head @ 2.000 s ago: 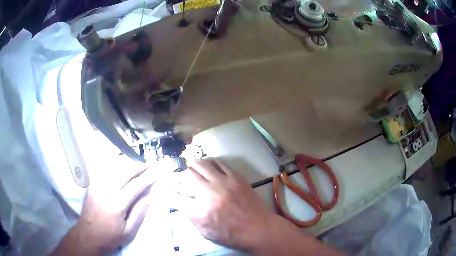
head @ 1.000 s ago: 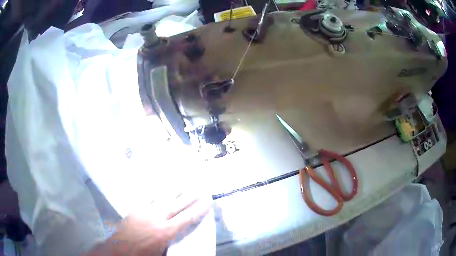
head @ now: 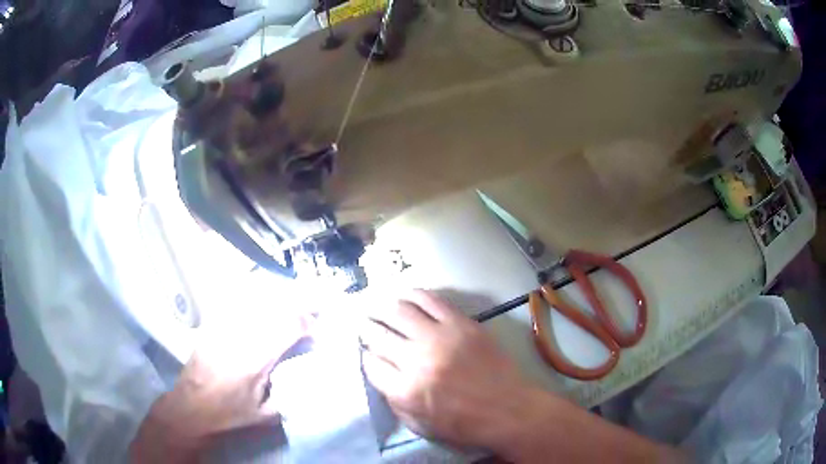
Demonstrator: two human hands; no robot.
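White fabric (head: pixel 321 399) lies in front of the needle, overexposed near the presser foot (head: pixel 349 272). A thin dark line runs along its right side. My left hand (head: pixel 222 385) is at the fabric's left edge, its fingertips lost in glare. My right hand (head: pixel 430 362) lies on the fabric's right side, fingers toward the presser foot. Whether either hand grips the cloth cannot be told. Orange-red scissors (head: pixel 580 317) lie on the machine bed to the right of my right hand, blades pointing up-left.
The beige-brown sewing machine head (head: pixel 507 118) spans the view. More white cloth (head: pixel 54 227) is bunched at left. A bobbin tray (head: pixel 781 217) with a green-yellow packet (head: pixel 735 194) sits at right. A crumpled translucent bag or cloth (head: pixel 734 381) is at lower right.
One second ago only my left hand showed, lower down. Now both hands are at the fabric near the presser foot. The camera view has shifted. The scissors still lie on the bed.
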